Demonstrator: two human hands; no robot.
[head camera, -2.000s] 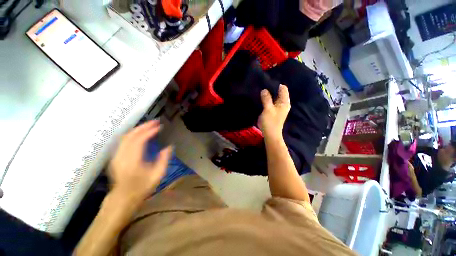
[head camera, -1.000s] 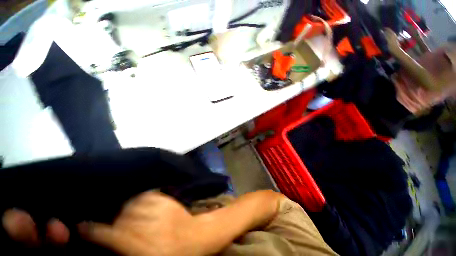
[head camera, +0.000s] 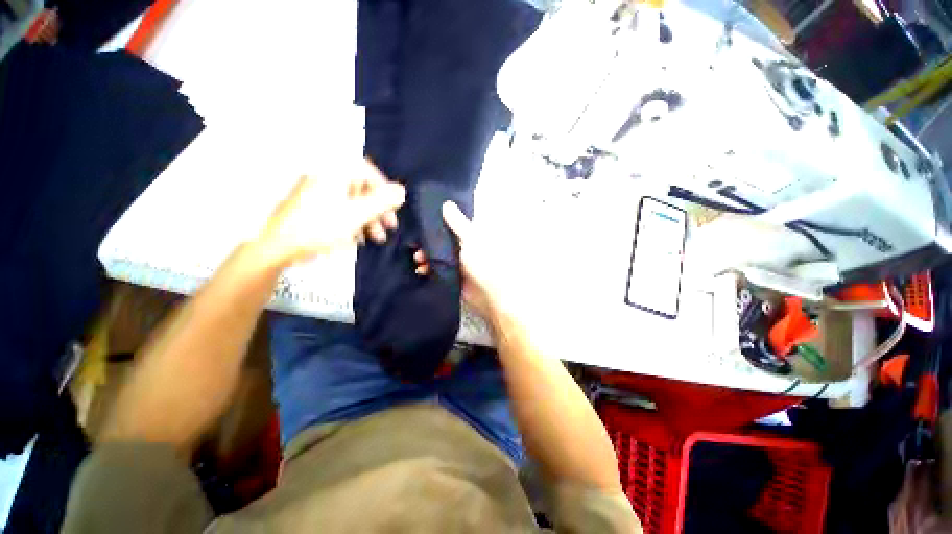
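Dark navy-black fabric pieces (head camera: 433, 125) lie on the white table in front of me, and their near end hangs over the front edge towards my lap. My right hand (head camera: 459, 256) holds the fabric near the table edge, thumb on top and fingers partly hidden by a folded part. My left hand (head camera: 350, 214) is at the fabric's left edge with its fingers bent; it is blurred, and whether it grips the cloth cannot be told. The white sewing machine (head camera: 720, 115) stands beyond and to the right.
A thick dark bundle of cut pieces (head camera: 84, 177) hangs over the table's left side. A smartphone (head camera: 658, 257) lies right of the fabric. A parts box (head camera: 835, 344) with orange and green items is further right. A red basket (head camera: 694, 490) with dark cloth is below the table.
The view has swung left from the red basket to the table. My right hand has left the heap in the basket and now holds dark fabric over the table edge. My left hand is beside it.
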